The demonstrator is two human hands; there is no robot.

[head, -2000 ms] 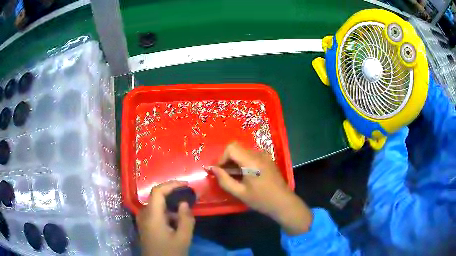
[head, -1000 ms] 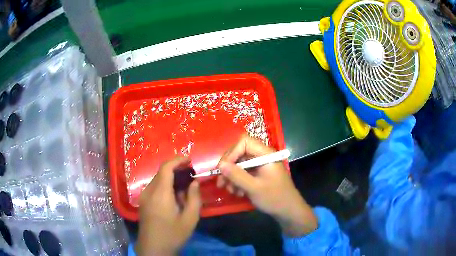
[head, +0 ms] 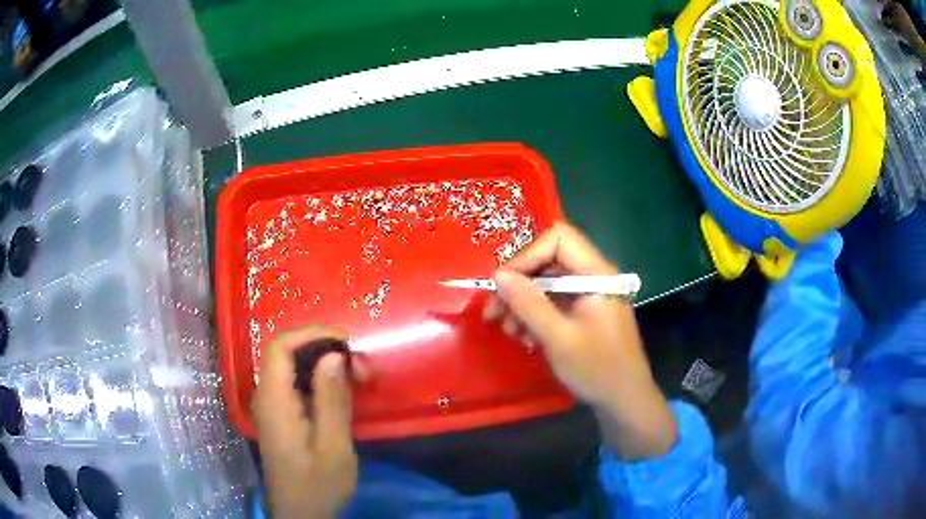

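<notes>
The red parts tray lies in front of me, with tiny silvery metal parts scattered mostly along its back and left. My left hand holds a round black part over the tray's front left corner; the hand is somewhat blurred. My right hand grips a white pen-shaped tool over the tray's right side. Its thin tip points left, above the tray floor and apart from the black part. I cannot tell if anything is on the tip.
Clear blister trays with black discs stand at left. A grey post and white rail lie beyond the tray, before the green conveyor. A yellow and blue fan stands at right, near a person's blue sleeve.
The tool's tip was at the black part a second ago; my right hand has moved right and up with it. My left hand has moved slightly left with the black part.
</notes>
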